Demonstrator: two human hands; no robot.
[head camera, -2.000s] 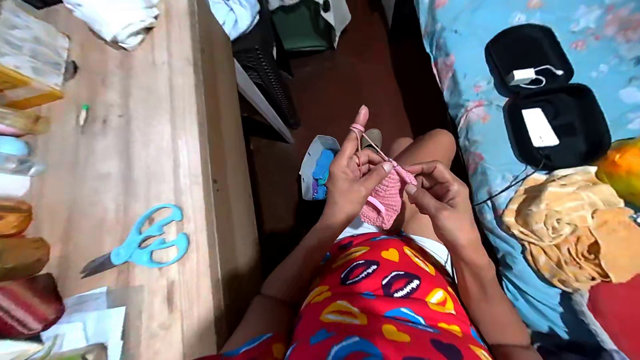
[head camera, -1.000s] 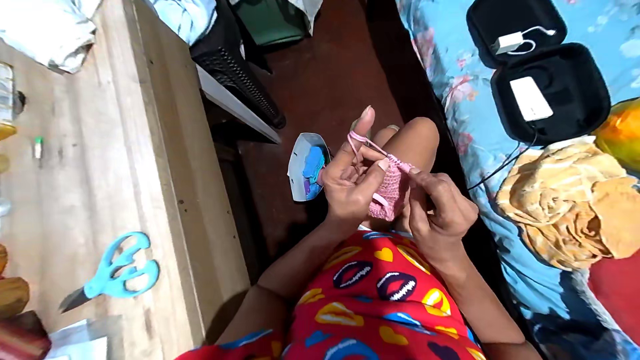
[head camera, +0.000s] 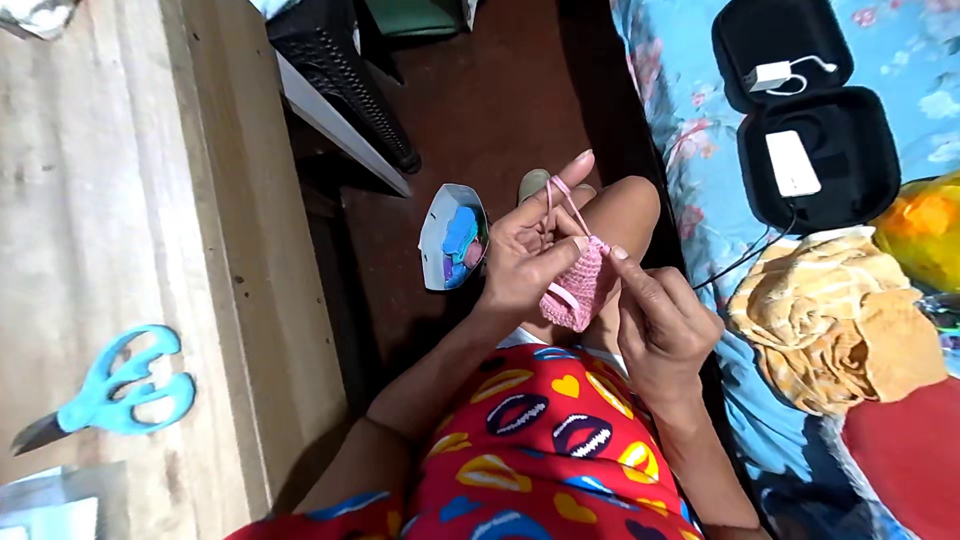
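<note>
Pink crocheted fabric (head camera: 577, 296) hangs between my hands, above my lap. My left hand (head camera: 532, 247) pinches its upper edge between thumb and finger, and pink yarn (head camera: 574, 206) loops around the raised index finger and runs down to the work. At the upper right edge of the piece, my right hand (head camera: 664, 315) has its index fingertip against the stitches, with the other fingers curled in. Any hook in the right hand is hidden. A looser pink strand crosses the lower part of the fabric.
Blue-handled scissors (head camera: 127, 390) lie on the wooden table (head camera: 225, 300) at left. An open container of colored yarn (head camera: 435, 247) stands on the floor beyond my left forearm. On the bed at right are an open black case (head camera: 870, 157), a crumpled tan cloth (head camera: 810, 322) and a charging cable.
My right hand has shifted slightly against the stitches, its index finger now reaching toward the upper edge. The left hand keeps its hold, index finger raised. The view has shifted somewhat.
</note>
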